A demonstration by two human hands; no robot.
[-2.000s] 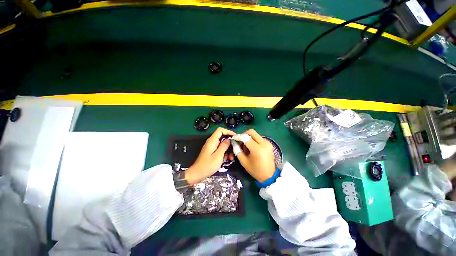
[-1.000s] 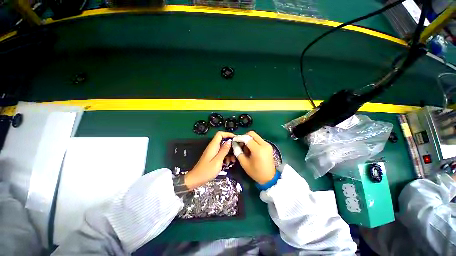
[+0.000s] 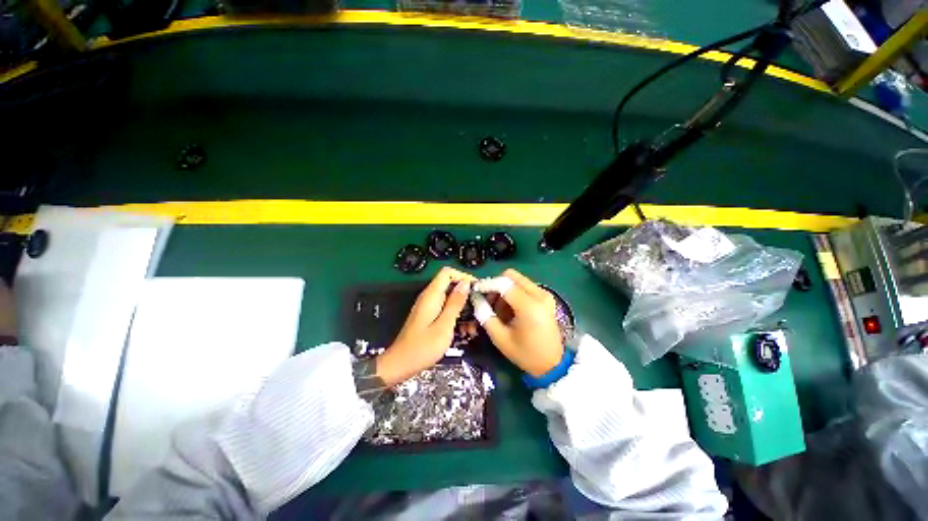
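My left hand [image 3: 425, 331] and my right hand [image 3: 521, 324] meet at the fingertips above the shallow black tray [image 3: 493, 419]. Both pinch a small dark round unit [image 3: 468, 315], mostly hidden by the fingers. White finger cots cover fingertips of my right hand, and a blue band is on that wrist. A heap of small silver metal pieces [image 3: 432, 405] lies in the tray. A round speckled dish [image 3: 561, 310] is partly hidden behind my right hand. Several round black units [image 3: 471, 252] stand in a group beyond my hands.
A hanging power screwdriver [image 3: 600, 200] slants down at right of centre. A clear plastic bag [image 3: 692, 280] and a teal box [image 3: 744, 407] with a black unit on top are at right. White sheets [image 3: 204, 361] lie left. Two black units sit on the conveyor [image 3: 336, 132]. Neighbour's sleeve far right.
The black units on the conveyor have moved right. The hanging screwdriver swung toward the right and back. The neighbour's arm at far right shifted. My hands stay nearly in place.
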